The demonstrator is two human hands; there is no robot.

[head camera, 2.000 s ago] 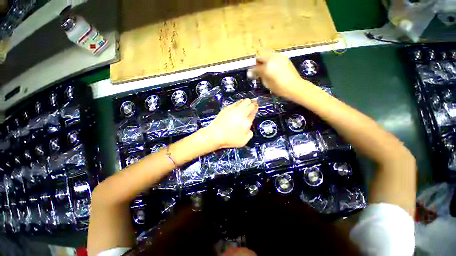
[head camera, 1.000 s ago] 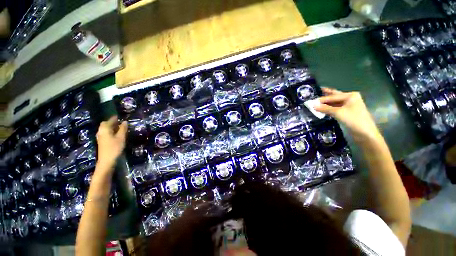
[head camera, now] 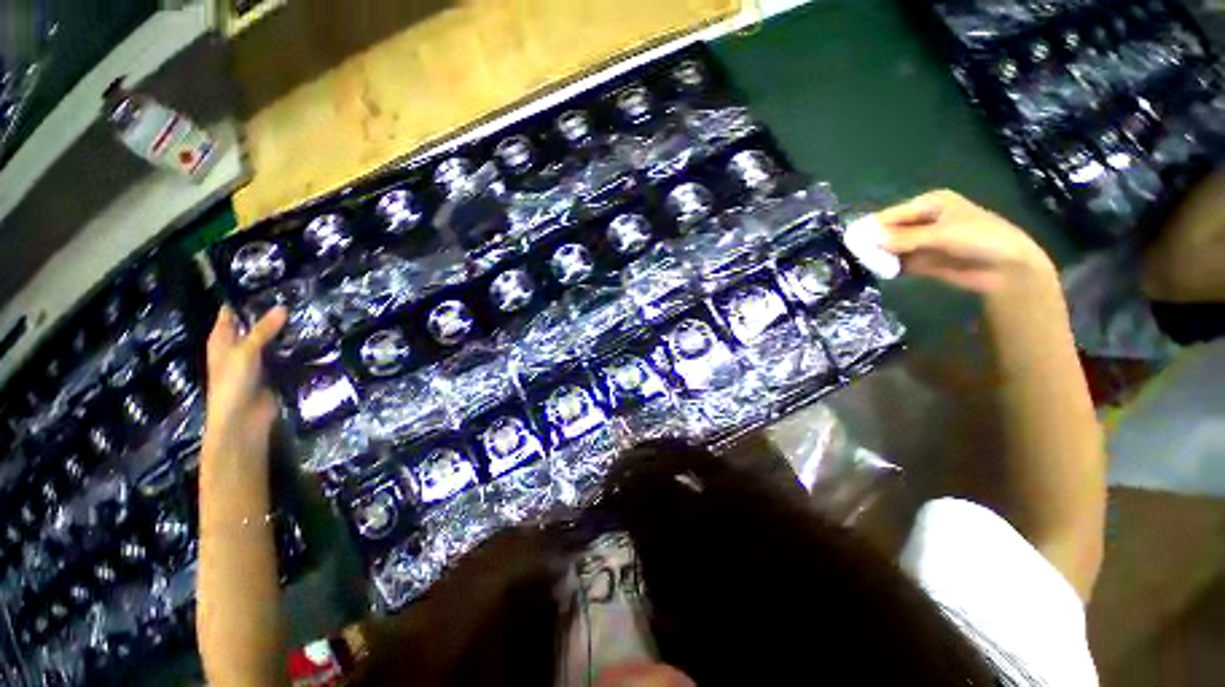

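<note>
A black blister tray (head camera: 329, 289) with rows of round-faced units (head camera: 571, 262) lies tilted in front of me, crinkled clear film (head camera: 591, 322) between the rows. My left hand (head camera: 242, 360) holds the tray's left edge, its thumb on top. My right hand (head camera: 947, 242) is at the tray's right edge with a small white wiping cloth (head camera: 873, 247) pinched in its fingertips. Whether the right fingers also grip the tray cannot be told. Dark hair hides the tray's near edge.
A yellow backing board (head camera: 403, 87) lies beyond the tray, with a small labelled bottle (head camera: 159, 130) at its left. More filled trays lie left (head camera: 101, 470) and upper right (head camera: 1075, 108). Clear plastic (head camera: 833, 456) lies at the near edge. Part of a person's arm (head camera: 1193, 242) shows at right.
Since two seconds ago both hands have moved from the tray's far rows out to its sides. In the last second the tray has shifted left and tilted more in view, its right side higher.
</note>
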